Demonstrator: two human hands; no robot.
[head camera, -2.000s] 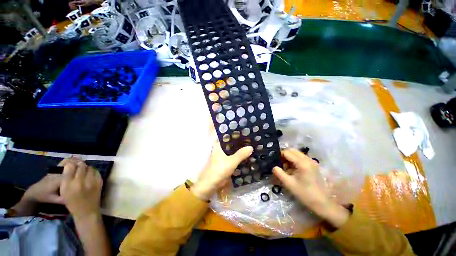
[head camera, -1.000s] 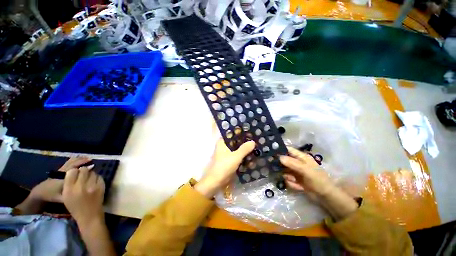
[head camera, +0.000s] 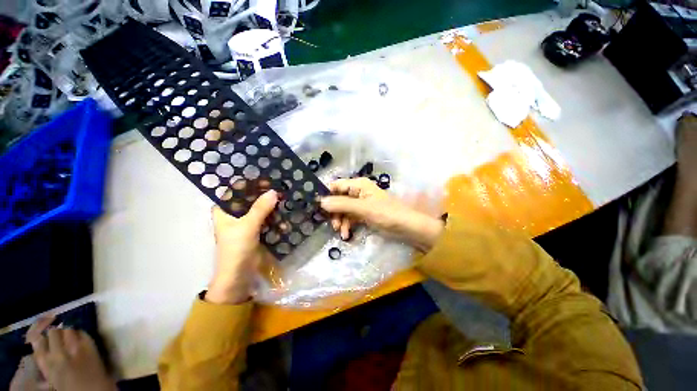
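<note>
A long black perforated tray (head camera: 222, 153) slants from the upper left down to my hands, its far end raised off the bench. My left hand (head camera: 243, 233) grips its lower left edge, thumb on top and fingers hidden beneath. My right hand (head camera: 374, 210) is at the lower right edge, thumb and fingertips pinching the tray's edge; whether a small part is between them cannot be told. A clear plastic bag (head camera: 359, 271) lies under the tray. Small black rings (head camera: 335, 253) lie loose on it, several near my right hand.
Blue bin of black parts (head camera: 90, 164) at left; black block (head camera: 46, 267) below it. A neighbour's hands (head camera: 69, 359) are at lower left. White curved housings (head camera: 256, 47) are heaped behind. White cloth (head camera: 520, 92), black round objects (head camera: 575, 42) and a black box (head camera: 646, 57) are at right.
The view has turned to the right, so bench things appear further left and the black box shows. The tray now slants more to the left. Both hands stay at its near end.
</note>
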